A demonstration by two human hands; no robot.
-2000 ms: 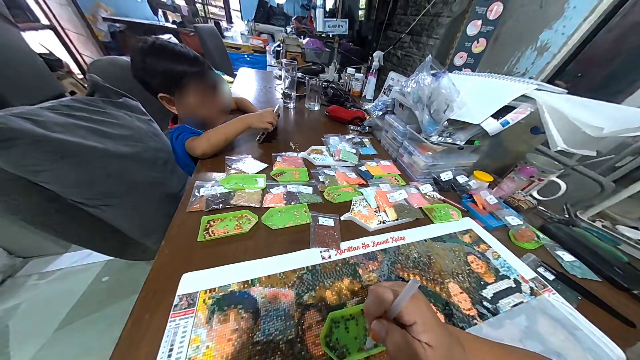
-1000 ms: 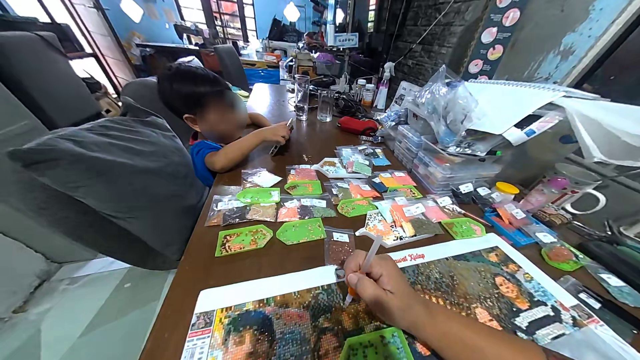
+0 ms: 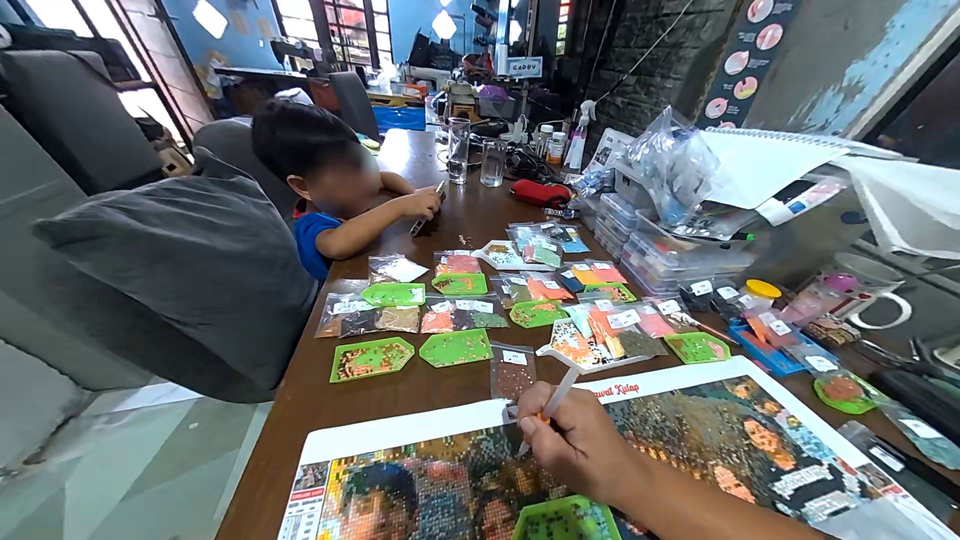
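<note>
My right hand (image 3: 574,442) grips a pale diamond-painting applicator pen (image 3: 559,394), its tip down at the upper middle of a diamond-painting canvas (image 3: 405,480). Just below that hand, a green plastic bead tray (image 3: 566,521) holding dark beads lies on the canvas, partly cut off by the view's bottom edge. My left hand is out of view. A small bag of dark reddish beads (image 3: 514,371) lies beyond the canvas's top edge, near my right hand. Two green trays with beads, one (image 3: 371,358) left of the other (image 3: 456,348), rest on the table.
Bead bags (image 3: 454,313) and a white tray (image 3: 592,346) spread across the brown table. Clear plastic boxes (image 3: 675,255) and a mug (image 3: 862,296) stand right. Another person (image 3: 341,195) sits at the left edge, holding a thin object (image 3: 427,210). Two glasses (image 3: 459,150) stand beyond.
Two seconds ago my right hand was over the green tray on the canvas; it is now farther up the canvas with the pen. The tray sits lower in view.
</note>
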